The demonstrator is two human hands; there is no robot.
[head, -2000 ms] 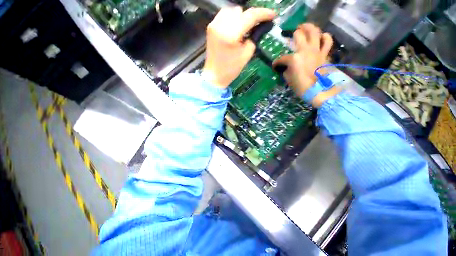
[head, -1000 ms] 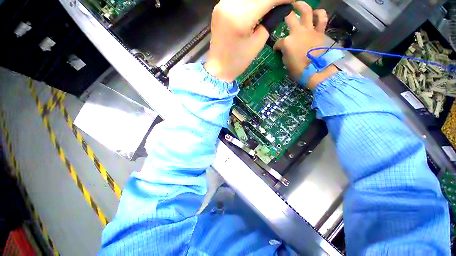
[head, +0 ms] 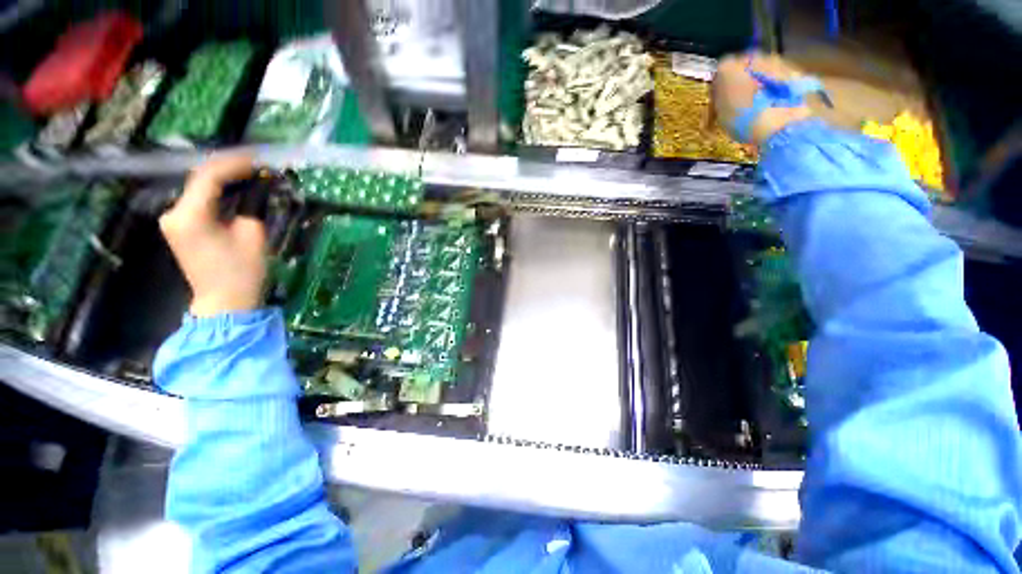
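Observation:
A green circuit board (head: 347, 275) with rows of white, blue and silver parts lies in a black carrier (head: 484, 336) between the conveyor rails. My left hand (head: 219, 235) is at the carrier's left end, fingers curled, with dark coverings or a dark part at the fingertips; it is blurred. My right hand (head: 742, 95) is over the bin of small yellow-orange components (head: 684, 112) beyond the far rail; its fingertips are hard to make out. A blue wrist strap (head: 784, 92) is around my right wrist.
Near rail (head: 560, 477) and far rail (head: 471, 168) run across. A metal plate (head: 557, 325) lies right of the carrier. Another board (head: 773, 303) is partly behind my right sleeve; one more (head: 50, 264) is at left. Beyond are beige components (head: 588, 90), green components (head: 202, 90) and yellow blocks (head: 910, 146).
The view has turned to face the conveyor squarely. My right hand has left the board and moved right to the bins. My left hand has stayed by the carrier, apart from the right.

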